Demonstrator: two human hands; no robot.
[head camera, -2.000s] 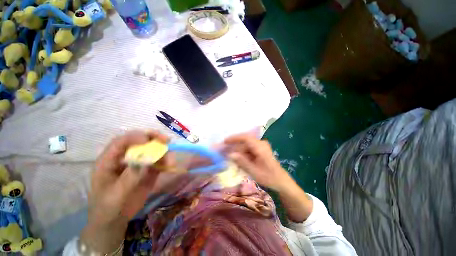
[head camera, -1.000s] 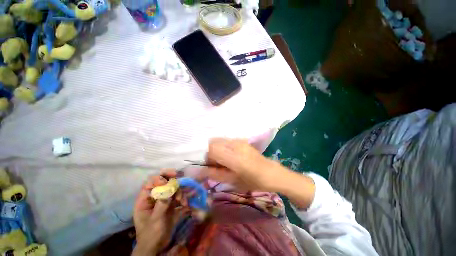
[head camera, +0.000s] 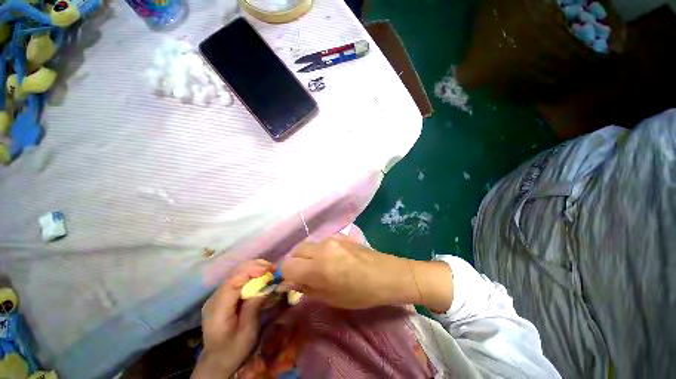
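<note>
My left hand (head camera: 233, 311) is at the lower middle over my lap, its fingertips closed on a small plush toy whose yellow end piece (head camera: 256, 286) shows. A bit of blue part (head camera: 278, 273) shows between the hands. My right hand (head camera: 326, 270) is curled closed, its fingers touching the toy from the right. It holds the thread snips, mostly hidden in the hand; a dark narrow streak by the yellow piece looks like their blades. Needle and thread cannot be made out.
Phone (head camera: 259, 78), second snips (head camera: 333, 55), stuffing (head camera: 185, 74) and tape roll (head camera: 276, 7) are on the table (head camera: 244, 178). Plush toys (head camera: 41, 52) lie at left; a white block (head camera: 52, 226) is nearer. A grey sack (head camera: 571, 244) stands at right.
The snips near the table edge were picked up by my right hand. That hand has moved down against the toy. The toy was stretched between both hands and is now gathered close at my left fingertips.
</note>
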